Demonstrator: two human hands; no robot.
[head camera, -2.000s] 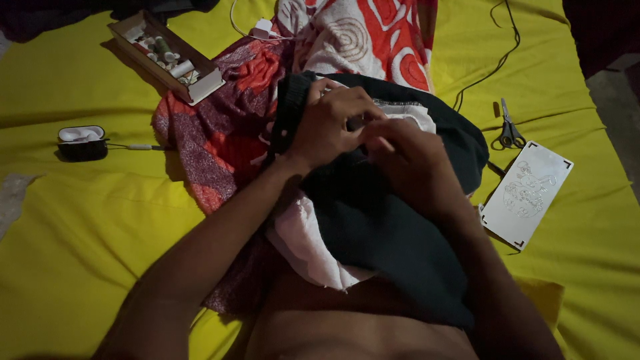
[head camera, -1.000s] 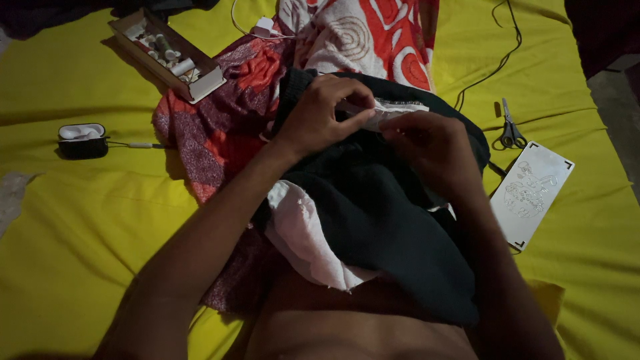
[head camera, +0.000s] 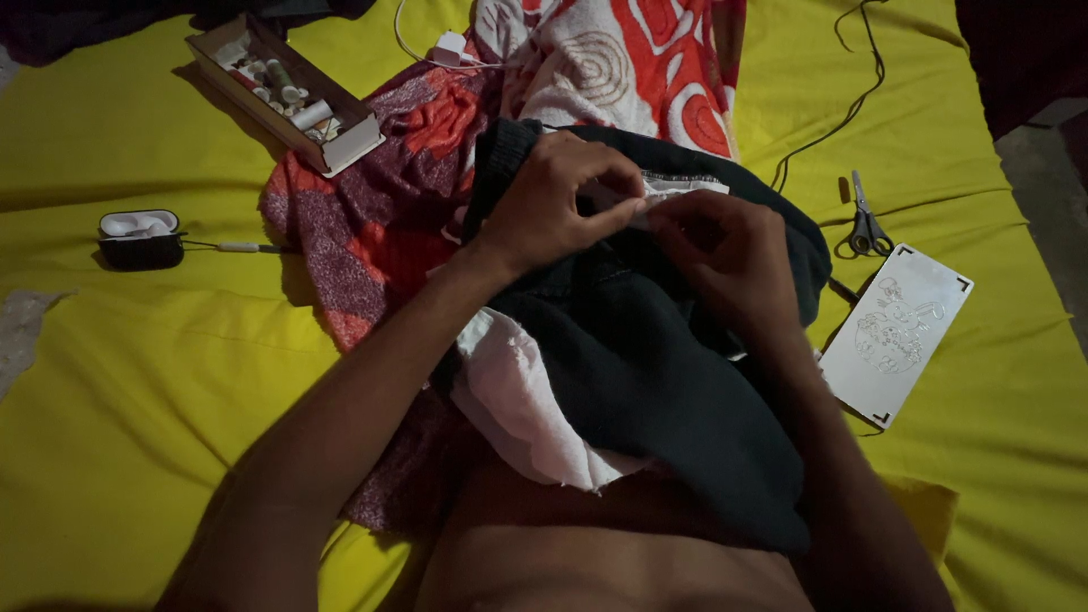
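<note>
A dark garment (head camera: 646, 340) with white inner fabric (head camera: 518, 382) lies bunched across my lap. My left hand (head camera: 574, 200) pinches the edge of a white piece of cloth (head camera: 684, 184) at the garment's upper part, thumb against fingertips. Close beside it, my right hand (head camera: 722, 246) has its thumb and fingertips on the same white edge, just right of the left fingertips. Dark stitching runs along that white cloth. Whether a needle or thread is between the fingers is too small to tell.
An open box (head camera: 280, 102) of thread spools stands upper left, an earbud case (head camera: 141, 240) below it. Scissors (head camera: 865, 223) and a white lid with a rabbit design (head camera: 897, 336) lie right. A patterned blanket (head camera: 586, 68), charger (head camera: 450, 49) and dark cable (head camera: 837, 119) rest on the yellow sheet (head camera: 170, 365).
Two seconds ago my hands overlapped more on the white cloth; now their fingertips meet side by side at its edge. More of its stitched edge shows.
</note>
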